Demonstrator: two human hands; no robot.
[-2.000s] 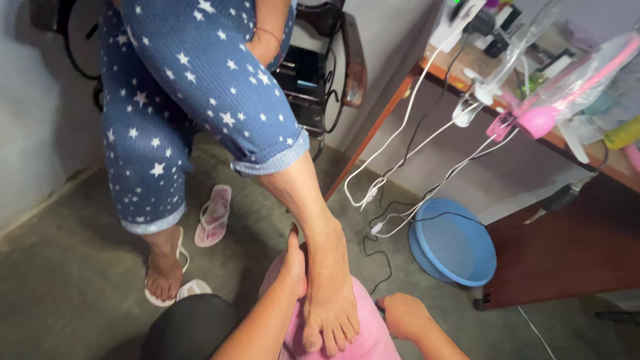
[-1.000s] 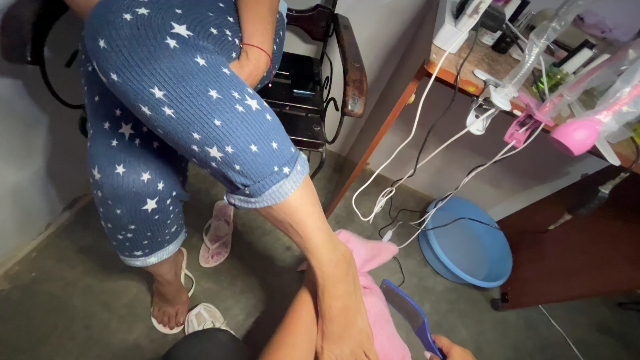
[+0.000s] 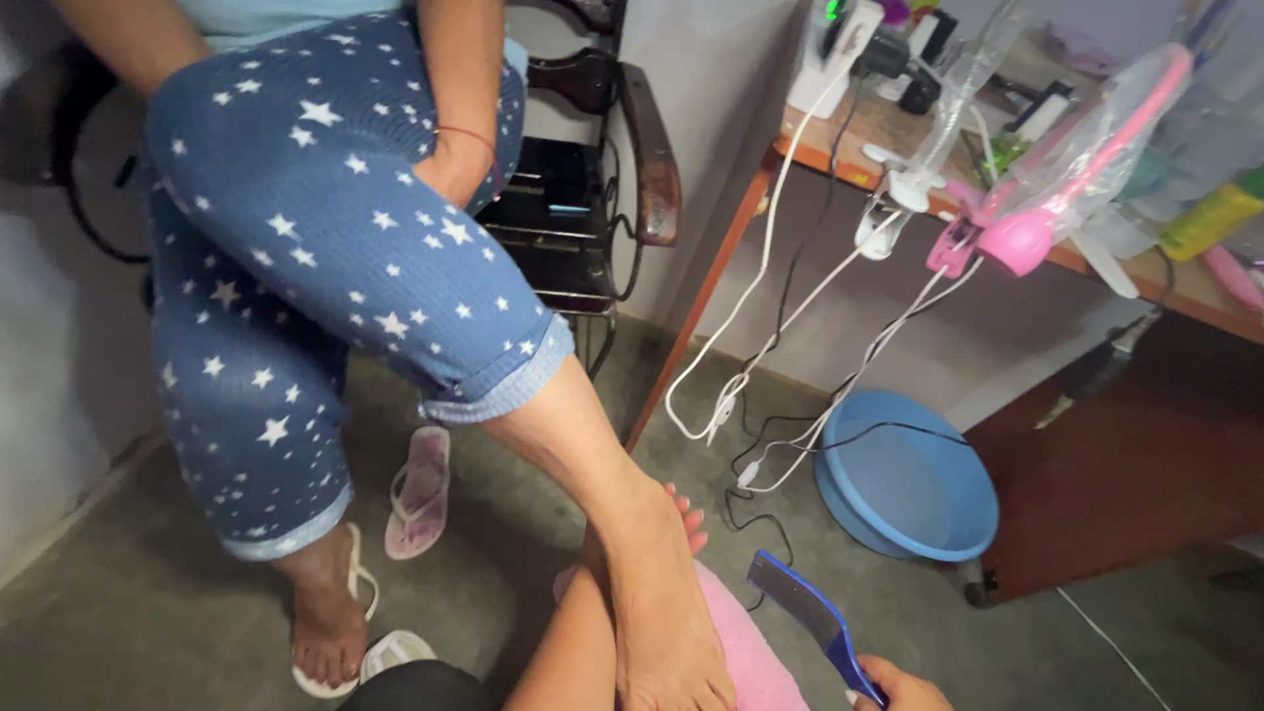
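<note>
A seated person's bare foot (image 3: pixel 657 602) rests over a pink towel (image 3: pixel 746 637) at the lower middle. My left hand (image 3: pixel 688 518) is behind the ankle, its fingertips showing past the far side and the rest hidden; it supports or grips the foot there. At the bottom right my right hand (image 3: pixel 894 683) holds the handle of a blue foot file (image 3: pixel 815 607), whose dark abrasive face points up and left, apart from the foot. The person wears blue trousers with white stars (image 3: pixel 365 227); their other foot (image 3: pixel 331 627) stands in a white flip-flop.
A blue basin (image 3: pixel 904 479) sits on the floor at the right, beside a brown panel (image 3: pixel 1116 444). Cables (image 3: pixel 770 365) hang from a cluttered table (image 3: pixel 1062 259) with clip-on lamps. A pink flip-flop (image 3: pixel 420 494) lies near the dark chair (image 3: pixel 652 148).
My left hand has moved behind the person's ankle. The blue foot file, not visible in the oldest frame, now shows clearly in my right hand.
</note>
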